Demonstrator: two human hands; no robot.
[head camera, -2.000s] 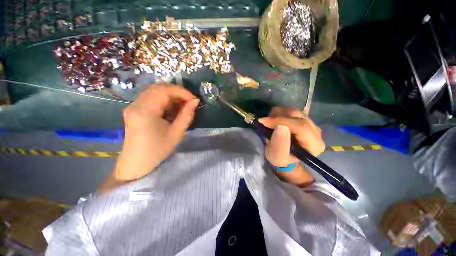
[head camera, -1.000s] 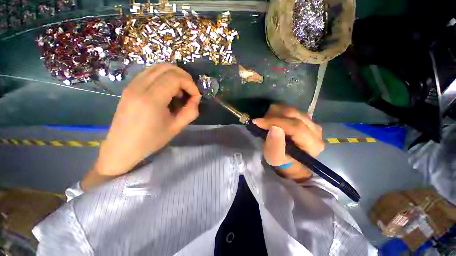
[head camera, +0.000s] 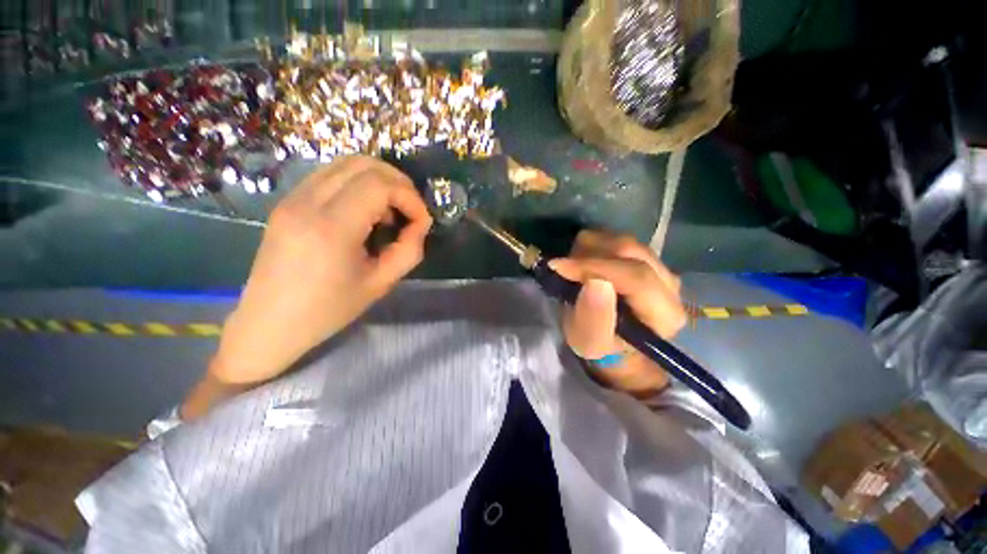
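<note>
My right hand (head camera: 622, 298) is shut on the black handle of a soldering iron (head camera: 687, 371), held like a pen. The iron's thin metal tip points up-left at a small round silvery fixture (head camera: 446, 198). My left hand (head camera: 330, 254) is just left of the fixture, thumb and forefinger pinched together; what sits between the fingertips is too small to tell. A thin pale wire (head camera: 141, 198) runs from the left edge to my left hand. A dark red and silver heap (head camera: 184, 130) and a gold and silver heap (head camera: 379, 106) lie beyond my left hand.
A tan-rimmed pot (head camera: 584, 81) with silvery filling stands at the back. A small orange-tan lump (head camera: 531, 177) lies right of the fixture. A clear tray (head camera: 108, 43) is at the back left. A black fan (head camera: 920, 162) and a person's grey sleeve (head camera: 952, 346) are at the right.
The camera view has shifted slightly. My left hand has moved a little left and turned compared with two seconds ago, fingers still pinched near the fixture. The iron stays close to the fixture.
</note>
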